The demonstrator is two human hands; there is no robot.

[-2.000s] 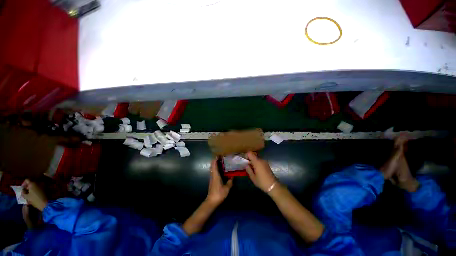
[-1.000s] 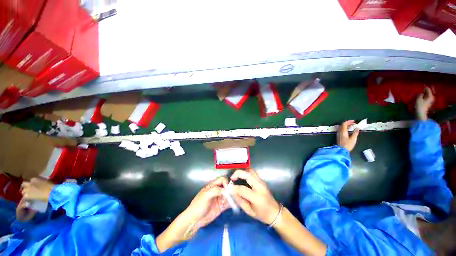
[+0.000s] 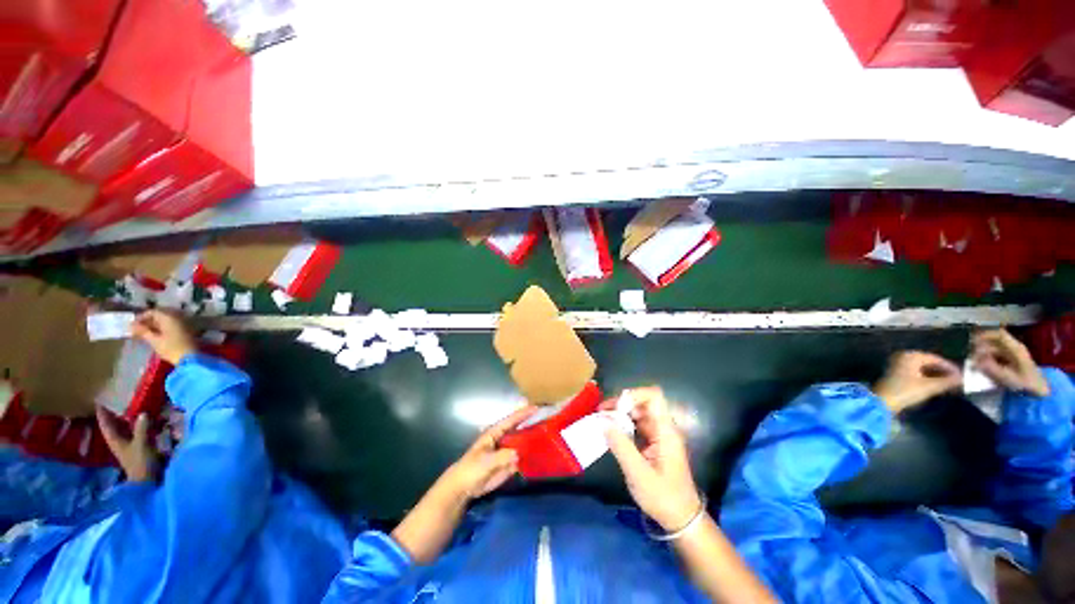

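A small red carton (image 3: 545, 453) is tilted over the dark bench in front of me, its brown cardboard lid (image 3: 545, 349) standing open away from me. My left hand (image 3: 481, 463) holds the carton by its left side. My right hand (image 3: 655, 458) pinches an opened white slip (image 3: 586, 439) at the carton's right side; the slip overlaps the red edge. A whitish block shows partly inside the carton. Whether the slip's far end is inside the carton I cannot tell.
Loose white slips (image 3: 375, 339) lie in a pile left of the carton, by the pale edging strip (image 3: 731, 320). Open cartons (image 3: 672, 250) sit on the green belt (image 3: 413, 262). Large red boxes (image 3: 179, 177) stand on the white shelf (image 3: 531, 83). People in blue sleeves work on both sides.
The carton has gone from lying on the bench to tilted in my left hand, lid raised. My right hand has moved right with the slip. Belt cartons have shifted left.
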